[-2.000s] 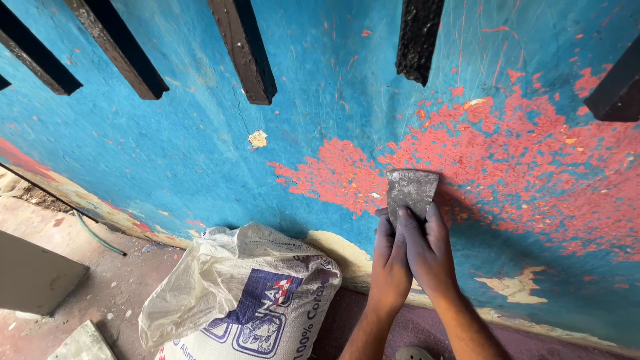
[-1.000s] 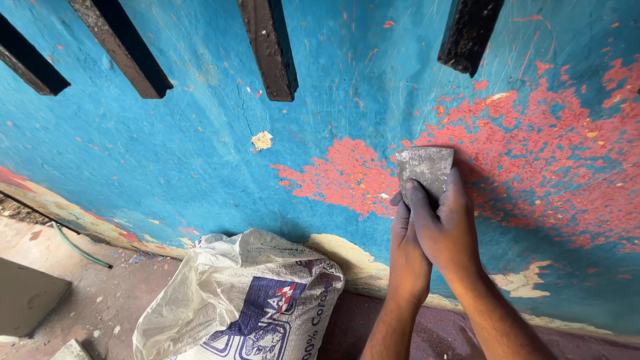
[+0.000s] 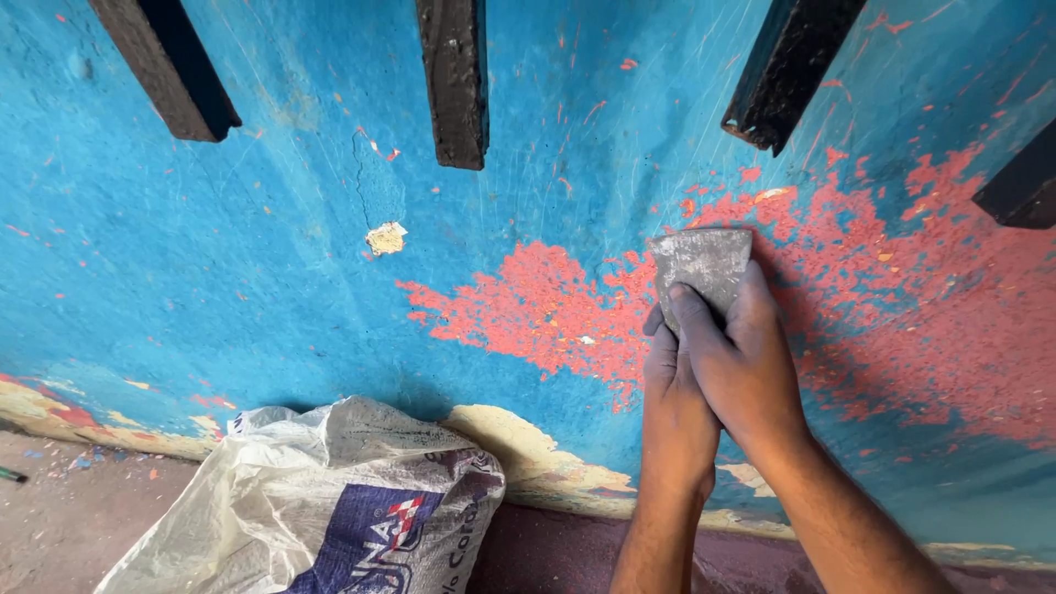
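Both hands grip a grey metal scraper blade (image 3: 705, 268), its broad edge turned up against the blue painted wall (image 3: 272, 313). My right hand (image 3: 747, 355) lies over it, thumb on the blade's face and fingers along its right side. Beside and partly beneath it, my left hand (image 3: 676, 371) holds the lower left part; the scraper's lower end is hidden by the hands. Dusty grey fingers show on both. Around the blade the blue paint is broken, and a patch of pink-red undercoat (image 3: 536, 309) shows to its left, with a wider one to its right.
Dark metal bars (image 3: 458, 82) hang down across the top. A white woven sack (image 3: 272, 495) with printing stands at the wall's foot, lower left. Cream patches (image 3: 528, 450) show low on the wall. Paint flakes lie on the floor (image 3: 91, 511) at the left.
Over the earlier frames both hands and the scraper shift on the wall, staying together near the left part of the red area. The thumb stays on the blade since the last frame.
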